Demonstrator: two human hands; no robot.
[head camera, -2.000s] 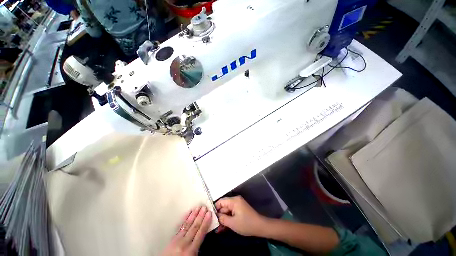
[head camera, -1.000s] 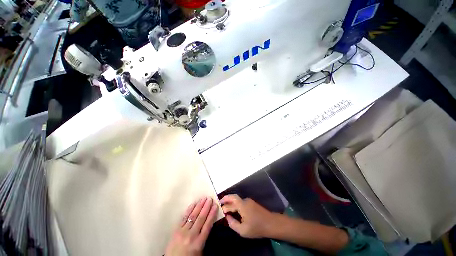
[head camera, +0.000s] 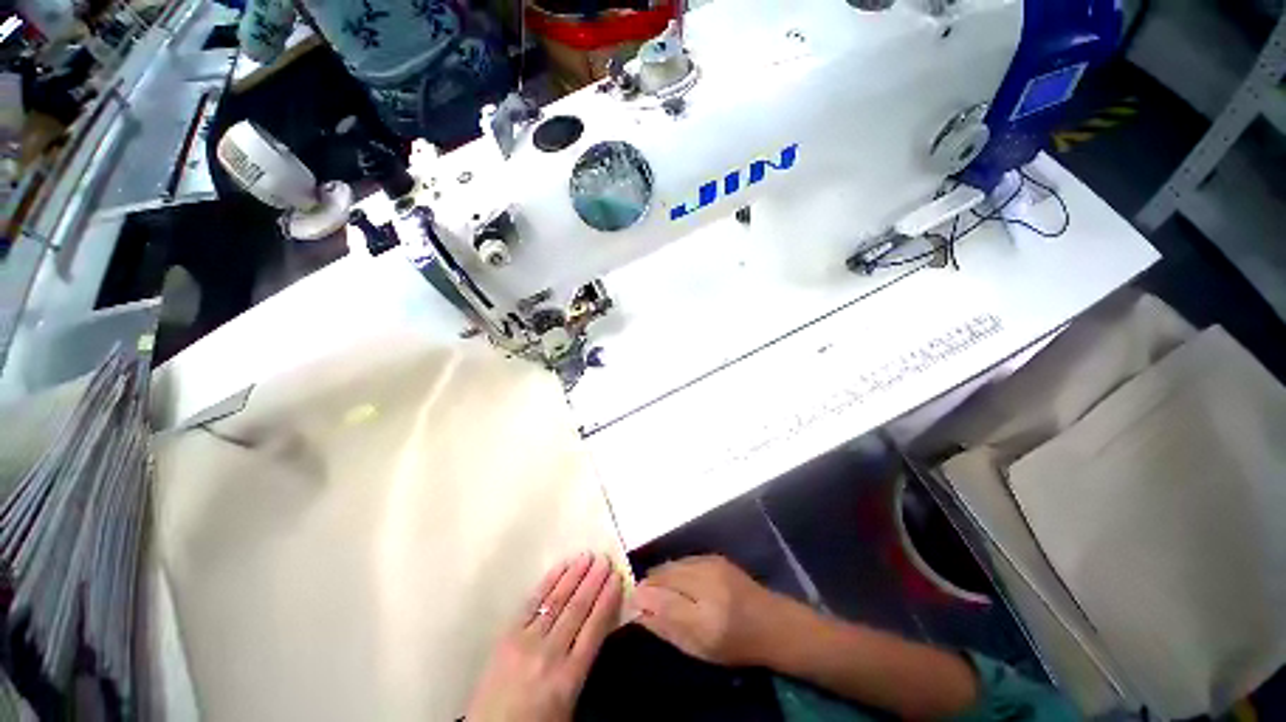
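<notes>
A large beige panel (head camera: 325, 522) lies left of the needle, with its right edge running from the presser foot (head camera: 567, 364) down to my hands. My left hand (head camera: 550, 635) lies flat on the panel near its lower right corner, fingers together, with a ring on one finger. My right hand (head camera: 698, 607) pinches the panel's edge at that corner, just right of my left fingertips. A grey tab (head camera: 219, 409) shows at the panel's far left corner, and a small yellow mark (head camera: 361, 415) is on the panel.
The white sewing machine (head camera: 832, 155) with blue lettering stands behind the panel. Fanned dark-edged panels (head camera: 78, 522) lie at the left. A pile of beige panels (head camera: 1156, 494) lies at the right beside the table. A person in a patterned garment (head camera: 402, 50) is behind the machine.
The view has shifted, so the machine appears further right. My right fingers have closed in on the panel's corner. My left hand stays flat on the panel.
</notes>
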